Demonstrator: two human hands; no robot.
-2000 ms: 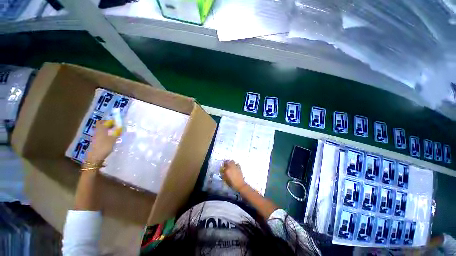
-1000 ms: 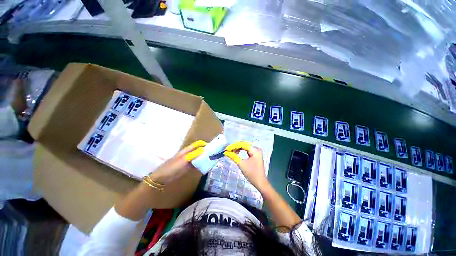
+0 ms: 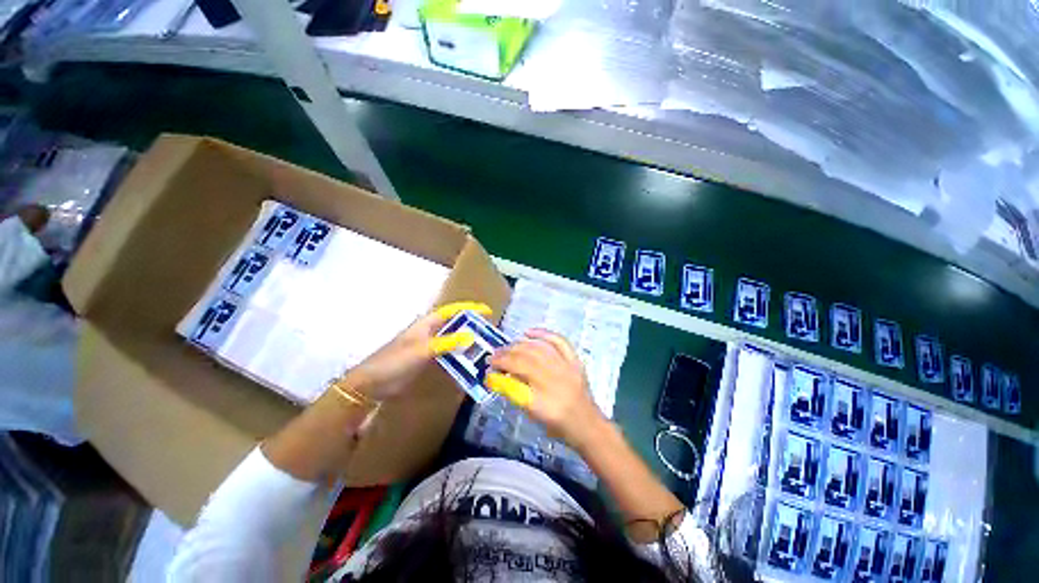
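An electronic module (image 3: 471,352) with a blue-white border and dark centre is held in front of me, dark-centred face up, over the small-parts tray (image 3: 604,342). My left hand (image 3: 412,355), with yellow finger cots, grips its left edge. My right hand (image 3: 540,379) is on its right side, yellow-tipped fingers at the face; whether it holds a small part is hidden. The carton (image 3: 137,330) stands open at left, with a blister tray (image 3: 353,302) holding several modules along its left side and the rest blank white.
A row of modules lies on the green conveyor (image 3: 501,182). A mobile phone (image 3: 685,391) with a looped strap lies on the bench, beside stacked filled trays (image 3: 959,478). The shelf holds a green-and-white box (image 3: 476,40) and plastic sheets (image 3: 786,85). Another person's sleeve (image 3: 34,330) is at far left.
My left hand has brought a module out of the carton to meet my right hand. The module has turned from its pale face to its dark-centred face. The conveyor modules have shifted slightly right.
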